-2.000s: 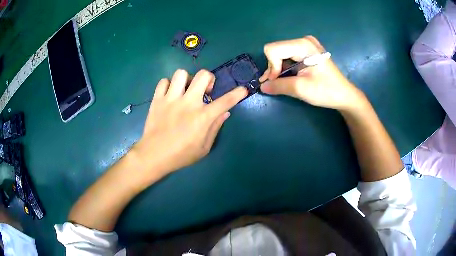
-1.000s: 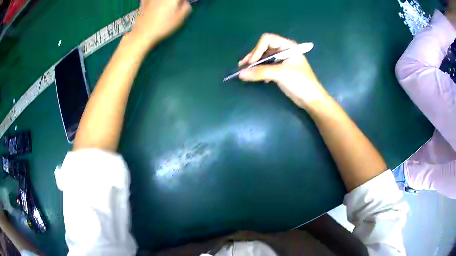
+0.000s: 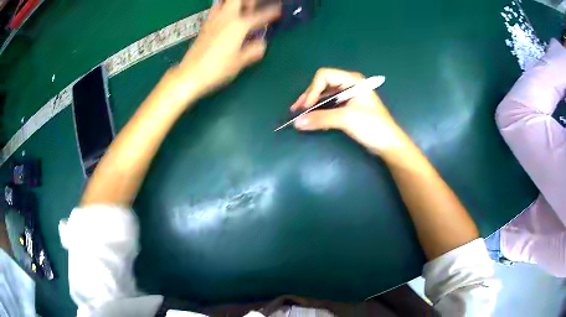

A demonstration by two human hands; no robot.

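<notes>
My left hand (image 3: 233,40) is at the top edge of the view, blurred, its fingertips at a black device housing (image 3: 287,17). The housing is dark and blurred, with a small whitish spot on it; I can make out no further detail. The fingers seem to hold its left end. My right hand (image 3: 332,110) holds tweezers (image 3: 362,88) pen-like above the green bench (image 3: 323,217). The white rear end points up right and the thin tip points down left, touching no part.
A smartphone (image 3: 93,121) lies at left, partly behind my left forearm. Black device units (image 3: 23,204) are piled at far left. A marked whitish strip (image 3: 146,43) curves behind. Small white parts (image 3: 522,38) lie near a person's pink sleeve (image 3: 534,117) at right.
The housing, loose round-centred piece and wire have gone from the middle of the bench. My left hand has moved up to the far side, where a housing now shows. The tweezers have left the housing.
</notes>
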